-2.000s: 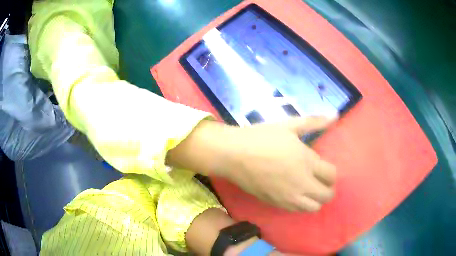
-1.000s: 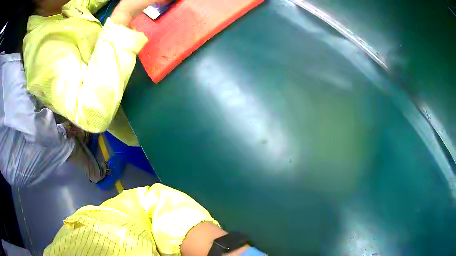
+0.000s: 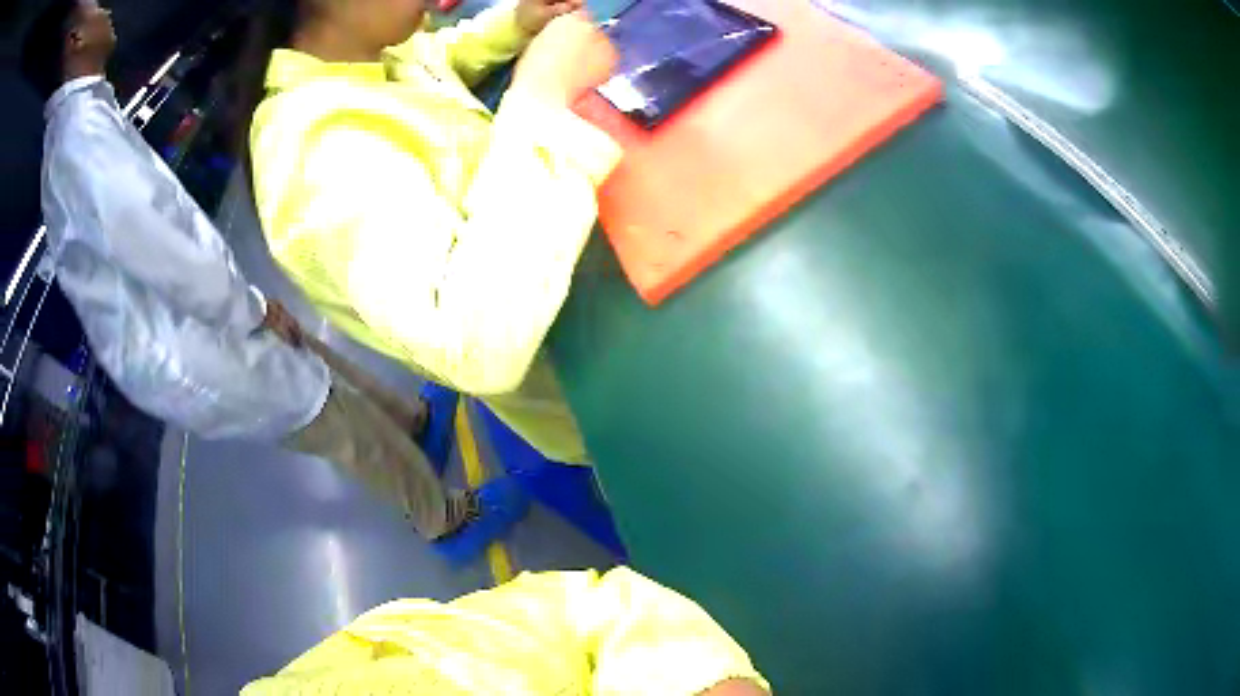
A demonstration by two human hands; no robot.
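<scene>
A yellow sleeve (image 3: 544, 639) of my own arm crosses the bottom edge, with only a sliver of bare wrist showing. The hand is cut off by the frame. My other hand is out of the picture. Nearest in front of me is the shiny green work surface (image 3: 870, 449). A black-framed tablet (image 3: 687, 55) lies on an orange-red foam pad (image 3: 775, 150) at the top, in front of a neighbour in yellow. The neighbour's hand is at the tablet's left end.
The neighbour (image 3: 408, 218) sits at the upper left, one elbow near the surface's edge. A person in a pale smock (image 3: 163, 272) is farther left. Blue and yellow shapes show on the grey floor. A metallic seam (image 3: 1088, 163) curves along the upper right.
The view has turned towards the neighbour. The large pad and tablet seen close two seconds ago are no longer in front of me. My wrist with the black and blue bands has left the picture.
</scene>
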